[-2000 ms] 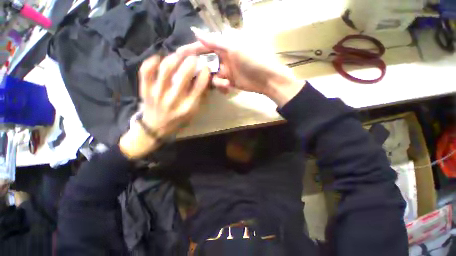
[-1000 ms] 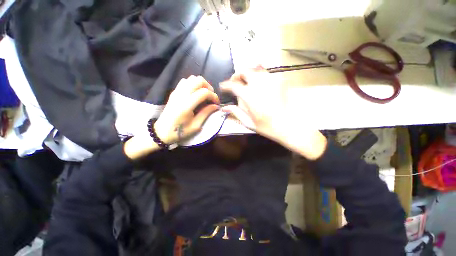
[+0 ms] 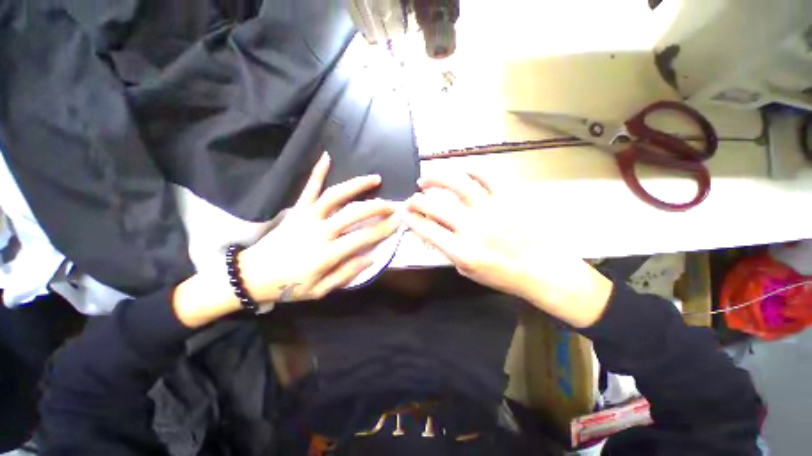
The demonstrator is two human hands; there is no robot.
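Observation:
Dark shell fabric (image 3: 240,98) lies wrinkled across the left of the machine table, its right edge running up under the machine head. A pale fabric panel (image 3: 209,223) shows beneath it and below my left hand. My left hand (image 3: 325,240) lies on the cloth with its fingers spread, its fingertips at the fabric edge. My right hand (image 3: 481,227) pinches the edge of the cloth, its fingertips touching or nearly touching those of my left hand. The presser foot and needle area (image 3: 387,71) is washed out by glare.
Fabric shears (image 3: 663,147) with dark red handles lie right of the needle, partly open. A machine part (image 3: 436,27) hangs at the top. A cream machine body (image 3: 748,49) stands at upper right. A red-orange bundle (image 3: 770,294) and cardboard (image 3: 556,365) are below the table edge (image 3: 677,248).
The dark cloth was bunched, then spread flat up to the needle area. The small white item seen between my hands earlier is gone from view. My left fingers have spread out.

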